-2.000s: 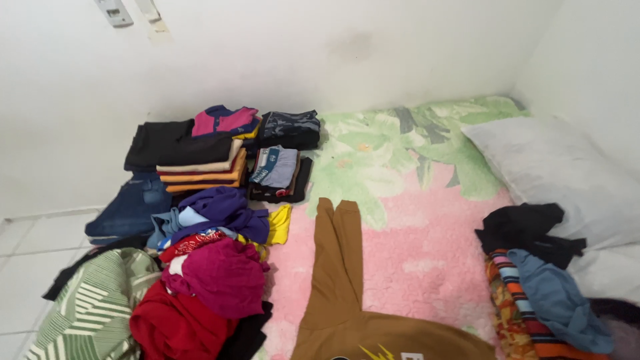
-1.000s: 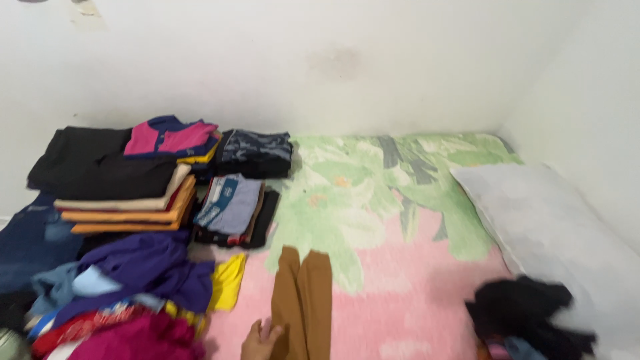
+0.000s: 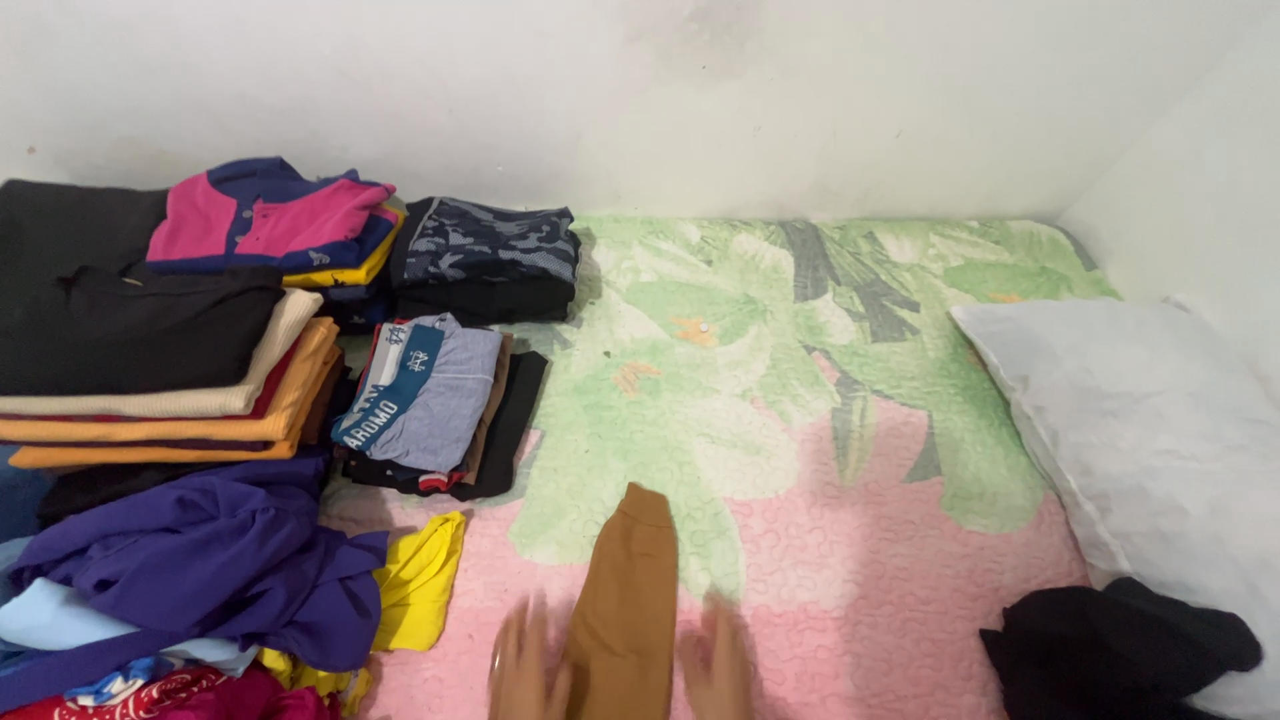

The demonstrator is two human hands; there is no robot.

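A brown garment (image 3: 628,600) lies flat on the quilted bedspread (image 3: 800,560), with one narrow cuffed leg or sleeve showing and pointing toward the wall. Its lower part runs out of view at the bottom edge. My left hand (image 3: 528,660) is at the garment's left side, blurred, with a ring on one finger. My right hand (image 3: 716,655) is at its right side, also blurred, with fingers apart. Neither hand is closed on the cloth.
Folded dark and orange clothes (image 3: 150,350) are stacked at left, beside folded underwear (image 3: 430,400) and a camouflage-print garment (image 3: 490,245). A loose purple garment (image 3: 220,570) lies nearer, by a yellow cloth (image 3: 420,585). At right are a white pillow (image 3: 1150,440) and black cloth (image 3: 1110,650).
The brown garment's two narrow parts, side by side before, now show as one strip. My right hand has come into view; my left hand was at the garment's left side before. The view has moved closer.
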